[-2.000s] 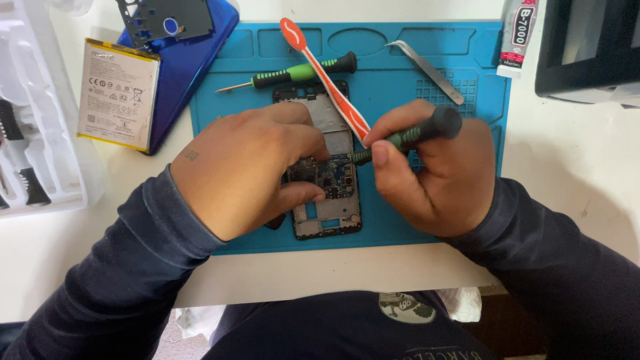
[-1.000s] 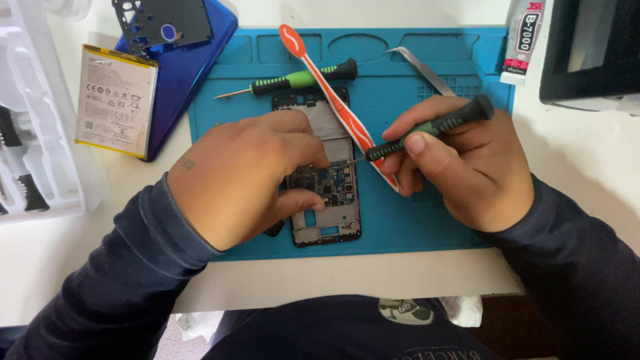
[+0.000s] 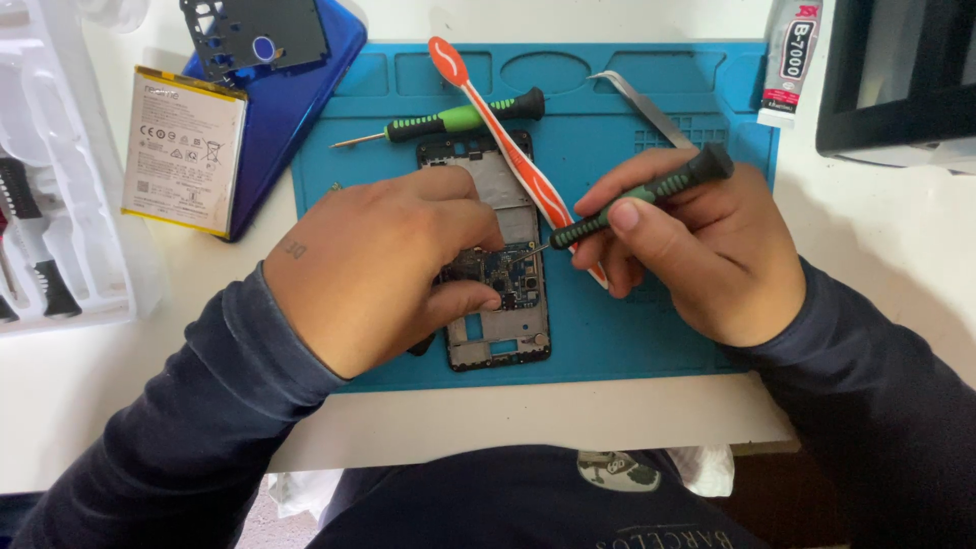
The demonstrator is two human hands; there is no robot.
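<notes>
My right hand [image 3: 686,244] holds a black-and-green precision screwdriver [image 3: 640,198], its thin tip at a blue phone circuit board [image 3: 522,282]. With fingertips and thumb, my left hand [image 3: 389,259] grips the board's left part, partly hiding it. The board lies over a phone mid-frame [image 3: 499,347] on the blue repair mat [image 3: 412,374]. An orange-and-white toothbrush [image 3: 518,160] slants across the frame's upper right, its lower end beside my right fingers. Above the frame rests a second green-and-black screwdriver [image 3: 457,118]. Curved metal tweezers [image 3: 648,107] lie behind my right hand.
At the upper left, a phone battery [image 3: 183,152] leans over a blue phone back cover [image 3: 286,122], with a black plate [image 3: 267,38] on top. A white plastic tray [image 3: 107,290] of tools stands far left. A glue tube [image 3: 785,61] and black-framed device [image 3: 892,84] are at the upper right.
The screwdriver in my right hand has gone from steeply tilted to lying lower, pointing left. My right hand has moved a little to the right. My left hand remains at the board.
</notes>
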